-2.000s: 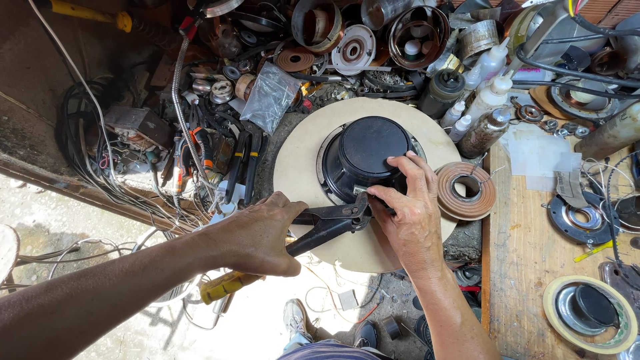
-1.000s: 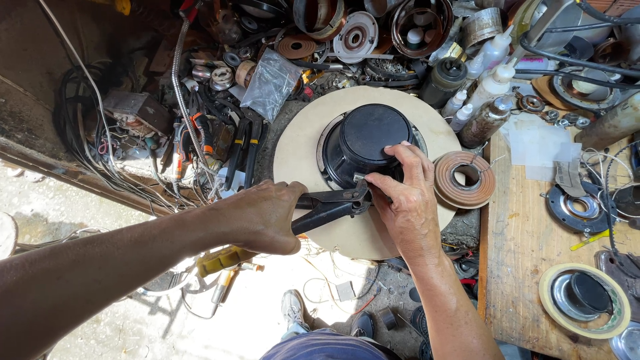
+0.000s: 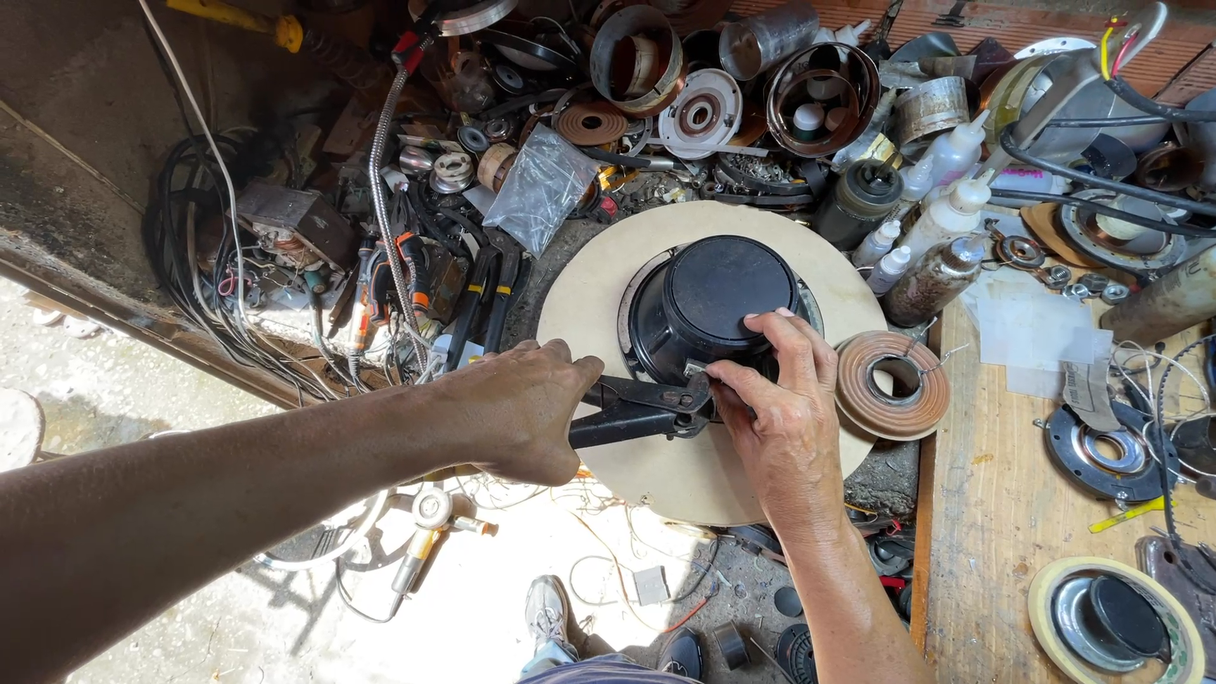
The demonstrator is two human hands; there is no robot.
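A black round speaker driver (image 3: 731, 285) lies face down, magnet cover up, on a pale round board (image 3: 608, 247). From the left, my left hand (image 3: 537, 408) grips a black hand rivet tool (image 3: 636, 413), whose head reaches the driver's lower side. My right hand (image 3: 779, 408) rests its fingertips on the driver's cover and side, with thumb and finger at a small metal terminal (image 3: 695, 369) beside the tool's head. Whether the right fingers pinch the terminal or only touch it is unclear. A ribbed speaker spider stack (image 3: 893, 385) sits at the board's right edge.
Speaker baskets, a clear plastic bag (image 3: 543, 188) and metal rings crowd the back. Glue bottles (image 3: 940, 218) stand behind the wooden bench (image 3: 988, 513), which holds a small speaker (image 3: 1113, 622). Pliers (image 3: 489, 299) and cables lie left. A soldering gun (image 3: 418, 551) is on the floor.
The yellow-handled part seen below my left hand earlier no longer shows beside it. My right hand stays at the driver's side. The view has shifted slightly.
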